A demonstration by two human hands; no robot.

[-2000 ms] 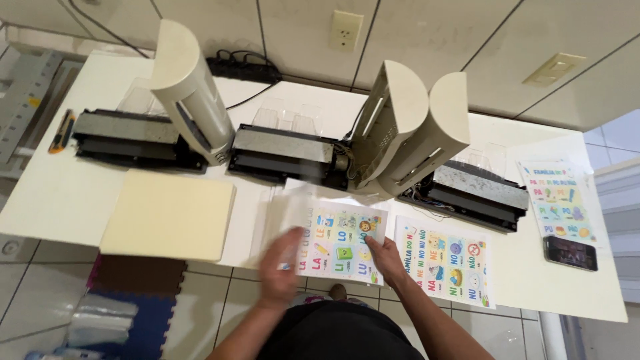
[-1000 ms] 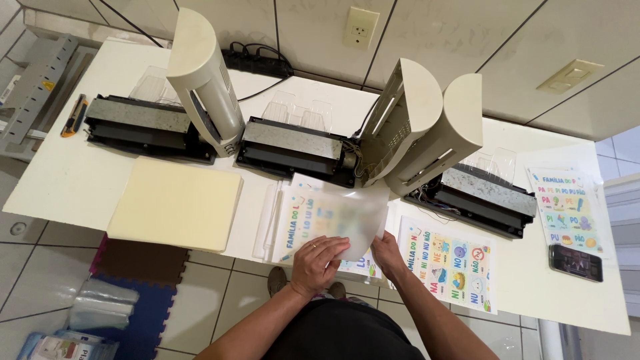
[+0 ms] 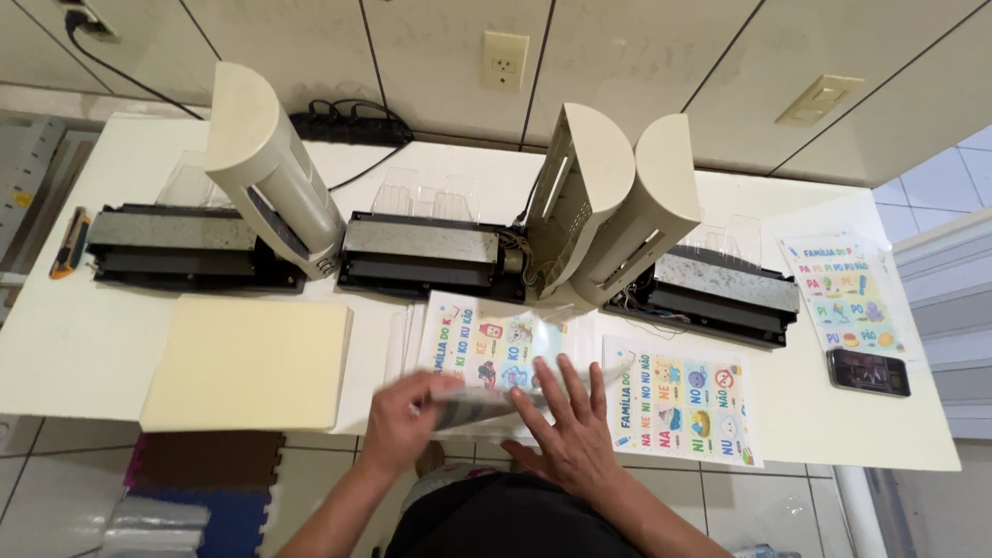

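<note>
In the head view, my left hand [image 3: 403, 418] pinches the near left corner of a blurred, lifted sheet [image 3: 477, 407] at the table's front edge. My right hand [image 3: 566, 434] is spread, palm down, its fingers over the right part of that sheet and the stack of printed syllable sheets [image 3: 465, 333]. Clear plastic sleeves or films [image 3: 401, 337] lie at the stack's left. Just right of my right hand rests another pile of printed syllable sheets [image 3: 674, 403]. Behind the stack stands an opened laminator [image 3: 422, 260] with its metal bar and wiring exposed.
A thick stack of cream sheets [image 3: 248, 360] lies left. Two more opened laminators [image 3: 178, 244] [image 3: 725, 291] flank the middle one, with upright beige covers [image 3: 271, 155] [image 3: 597, 194]. A utility knife [image 3: 71, 242], a smartphone [image 3: 868, 372], a printed sheet [image 3: 845, 294] and a power strip [image 3: 349, 128] are around.
My left hand has moved from flat on a sheet to its left edge, lifting it. My right hand has spread over the sheets. A different printed page now shows on the middle stack.
</note>
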